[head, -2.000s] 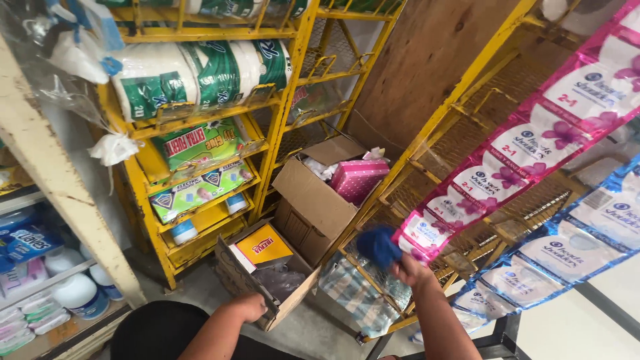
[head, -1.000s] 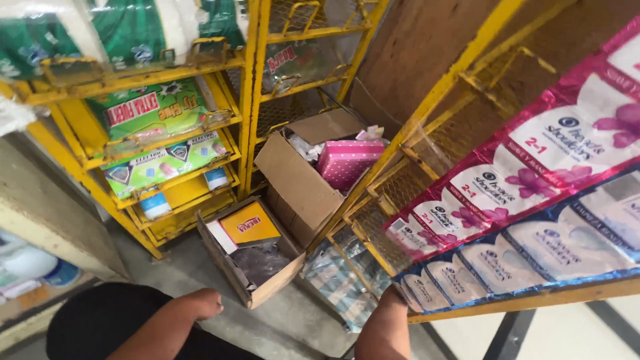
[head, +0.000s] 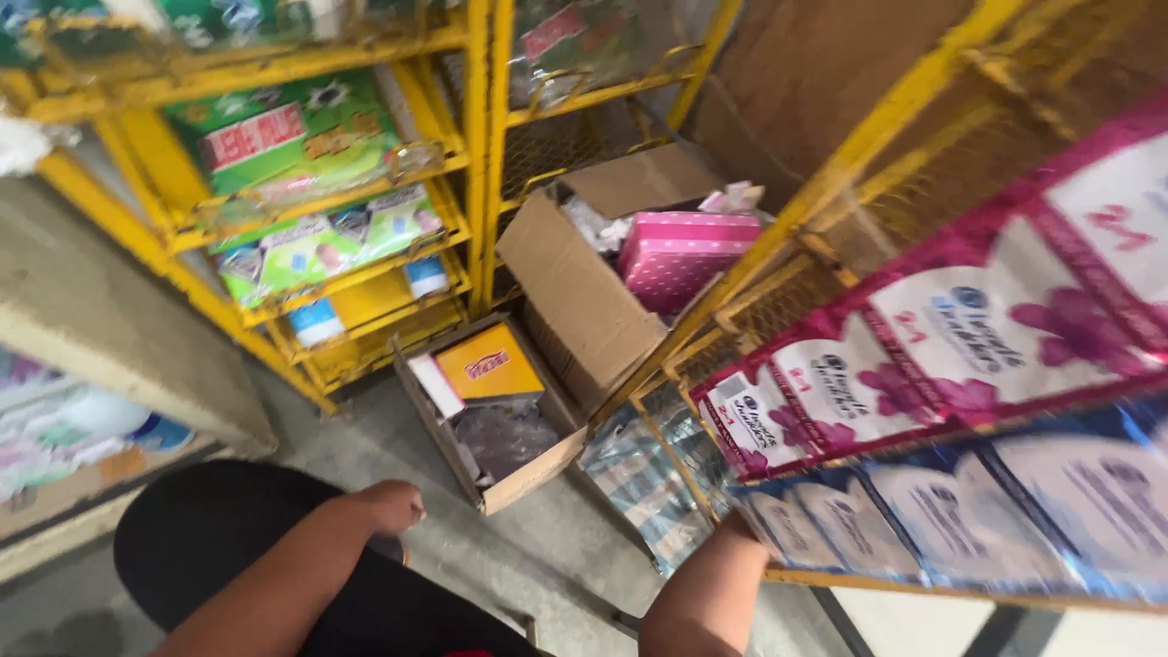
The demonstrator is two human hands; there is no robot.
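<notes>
My left hand [head: 394, 507], fingers curled, hangs over my dark-clothed knee, a short way left of a low open cardboard box [head: 538, 470]. That box holds a yellow box [head: 497, 365] and dark plastic. The right forearm reaches up to the lower end of the hanging shampoo sachet strips; my right hand is hidden behind the blue-and-white strip [head: 922, 511], so its grip does not show. Above this strip, a pink-and-white one [head: 826, 388] slants up to the right along a yellow wire rack [head: 785, 237].
A taller cardboard box [head: 584, 310] with a pink polka-dot box [head: 689, 260] stands between the racks. A yellow rack [head: 484, 164] with green packs [head: 283, 137] rises at the left. A checked bag [head: 639, 484] lies beneath the sachets.
The blue bundle seen at my right hand two seconds ago no longer shows. My right hand has gone behind the strips, and the pink and blue strips now hang close together.
</notes>
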